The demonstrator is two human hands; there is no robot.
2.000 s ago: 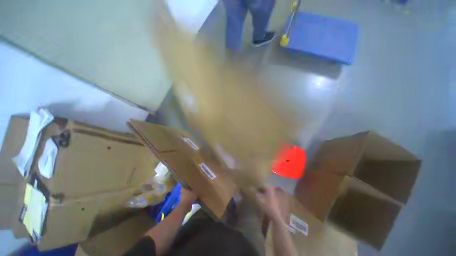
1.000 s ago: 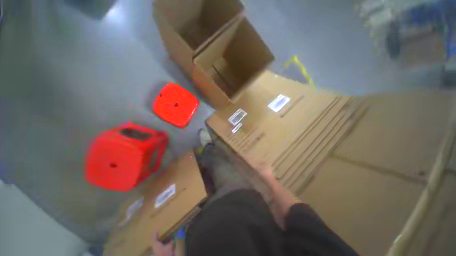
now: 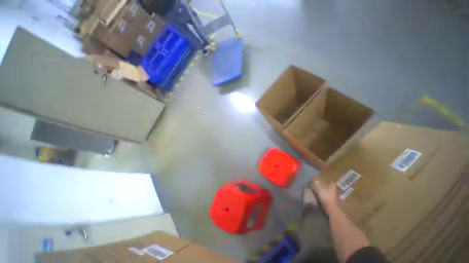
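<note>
A stack of flat cartons lies at the right, with white barcode labels and a smaller sticker on its top sheet. My right hand is at the stack's near left edge, beside a barcode label. The fingers are blurred, and I cannot tell whether they grip the edge. Another flat carton with white labels shows at the bottom left, cut off by the picture's edge. My left hand is out of the picture.
Two open empty cartons stand side by side beyond the stack. Two red plastic stools stand on the floor. A blue flat platform, blue crates and stacked brown boxes are farther back. Pale panels are at the left.
The view has swung, so the stools and open cartons sit lower and farther right. My right hand has moved along the stack's edge to near its labelled corner. My left hand has left the picture.
</note>
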